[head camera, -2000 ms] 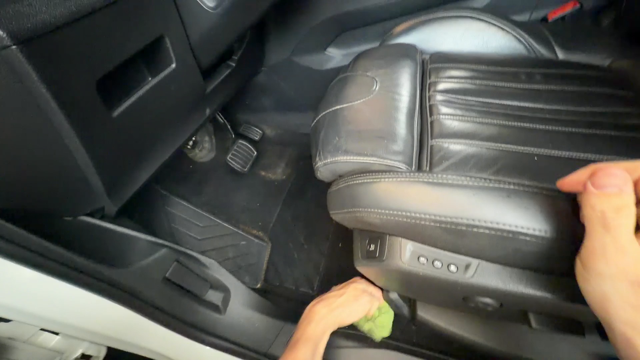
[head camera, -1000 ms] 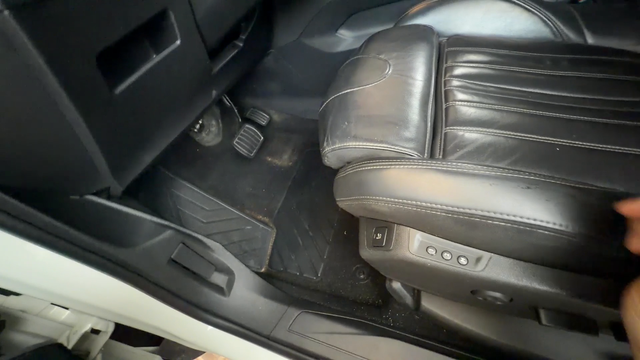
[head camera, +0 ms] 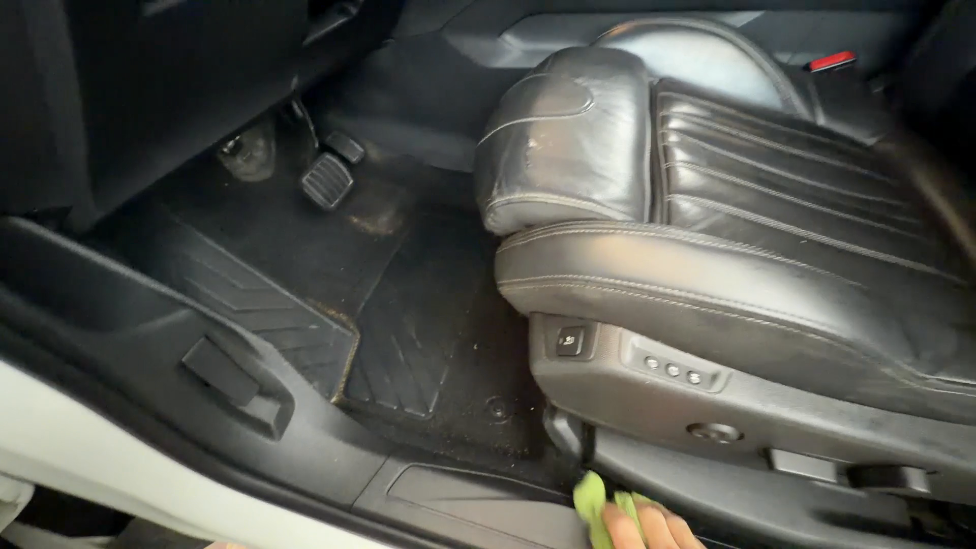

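Note:
Fingers of my right hand (head camera: 648, 528) are closed on a light green cloth (head camera: 591, 503), low in the view. The cloth touches the rear part of the door sill trim (head camera: 465, 492), beside the base of the black leather car seat (head camera: 732, 282). Only a sliver of skin, apparently my left hand (head camera: 225, 545), shows at the bottom edge; its fingers are hidden. The black floor mat (head camera: 396, 343) has pale dirt along its ridge and near the pedals (head camera: 328, 181).
Seat controls (head camera: 672, 368) and a round knob (head camera: 714, 433) stick out from the seat's side panel. A release lever (head camera: 221, 370) sits in the sill trim. The white car body edge (head camera: 114, 465) runs along the lower left. A red buckle (head camera: 833, 61) is beyond the seat.
Two seconds ago my left hand held the green cloth by the seat base and my right hand was at the seat's side. The cloth now shows in my right hand, lower down.

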